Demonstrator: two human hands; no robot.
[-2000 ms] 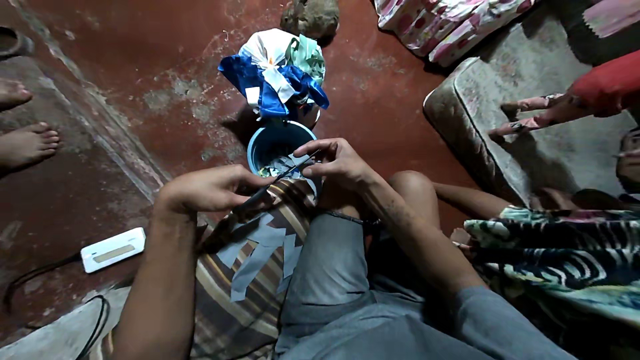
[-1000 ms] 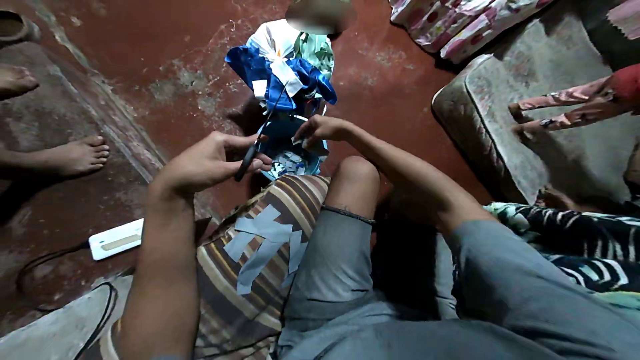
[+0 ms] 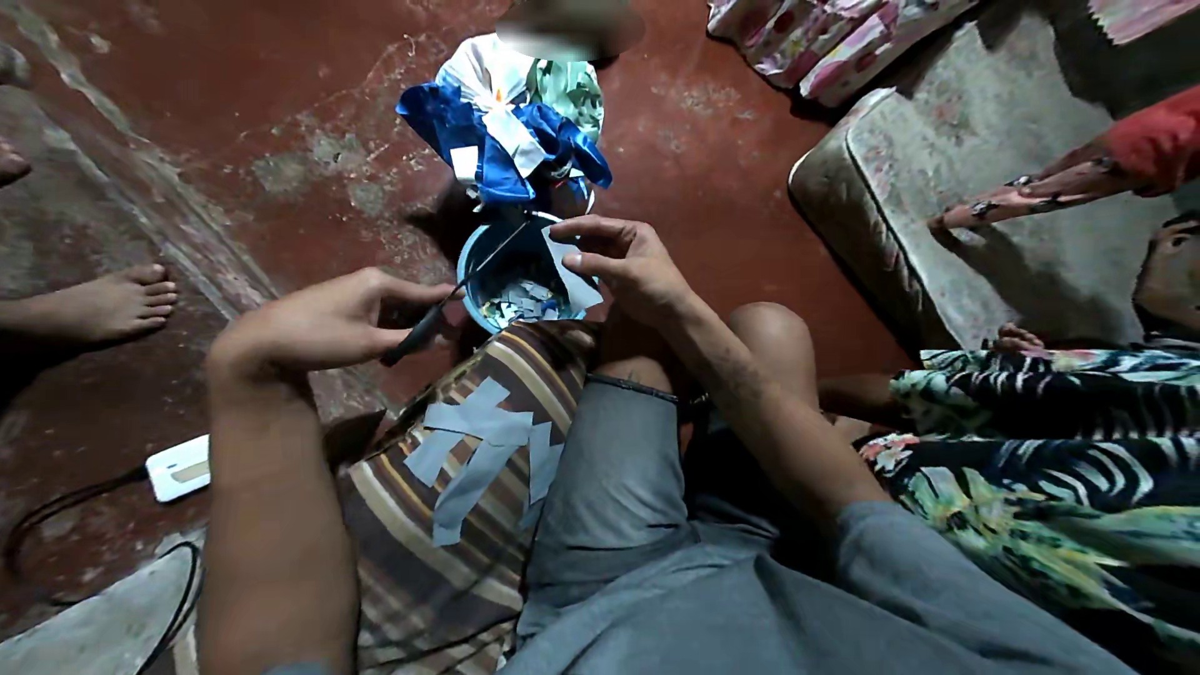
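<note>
My left hand (image 3: 352, 319) grips a pair of dark-handled scissors (image 3: 427, 328), whose blade points up and right over a light blue bucket (image 3: 469, 281). Between the thumb and fingers of my right hand (image 3: 623, 258) is a pale grey-white piece (image 3: 574, 277), fabric or paper, hanging at the bucket's right side. Small cut scraps (image 3: 525, 298) lie inside the bucket. Several grey strips (image 3: 473, 473) overlap on a brown striped cloth (image 3: 403, 525) by my left thigh. Beyond the bucket stands a bundle of blue, white and green fabric or plastic (image 3: 534, 131).
A worn mattress (image 3: 900, 206) lies at the right, with a person's red-clothed arm or leg (image 3: 1078, 178) over it. Patterned cloth (image 3: 1012, 497) is at lower right. A bare foot (image 3: 122, 302) and a white corded device (image 3: 180, 469) are at the left. A blurred object (image 3: 567, 23) shows at top.
My hands were close together at the scissors two seconds ago and are now apart. The pale piece now shows clearly in my right hand, over the bucket's right side.
</note>
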